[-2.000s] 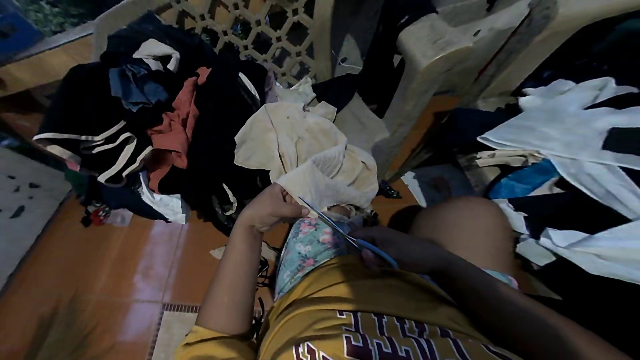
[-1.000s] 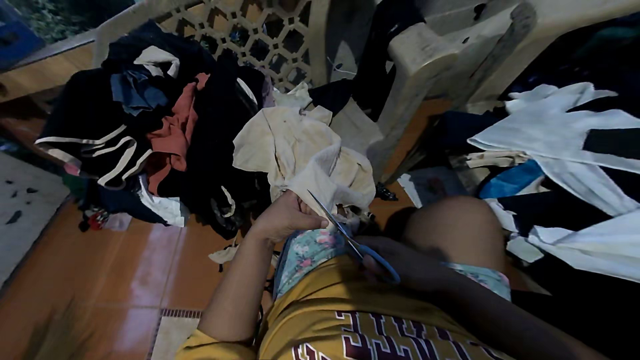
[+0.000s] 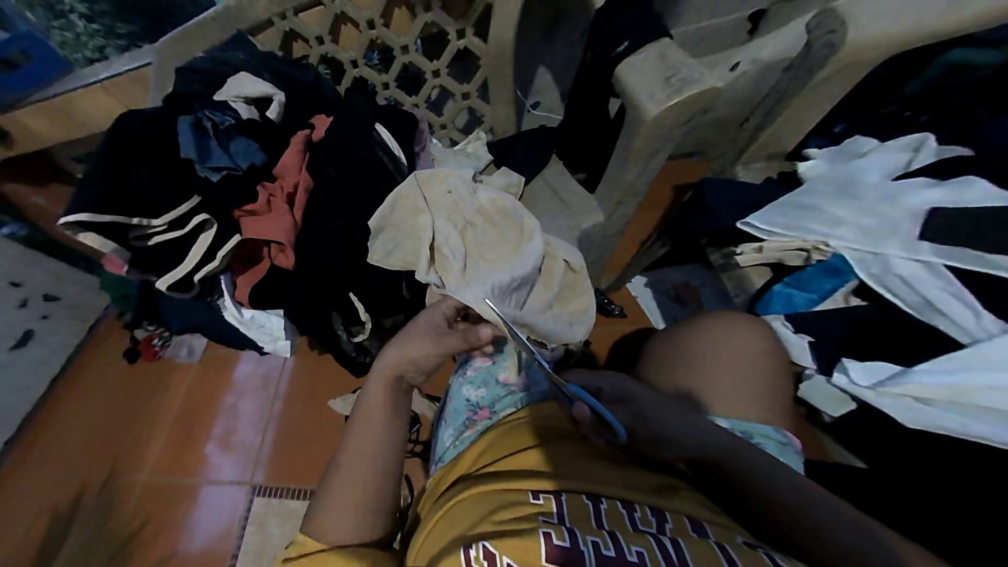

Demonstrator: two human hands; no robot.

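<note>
A crumpled cream cloth with faint stains lies over my lap and beyond it. My left hand pinches its near edge between thumb and fingers. In my right hand is a pair of scissors with blue handles, the blades pointing up and left, across the near edge of the cloth close to my left fingertips. Whether the blades are parted or closed I cannot tell. The palm side of my right hand is in shadow.
A heap of dark garments with a rust-red cloth stands at the left on orange floor tiles. Behind is a lattice panel and a chair-like armrest. White cloths and a blue piece lie at the right.
</note>
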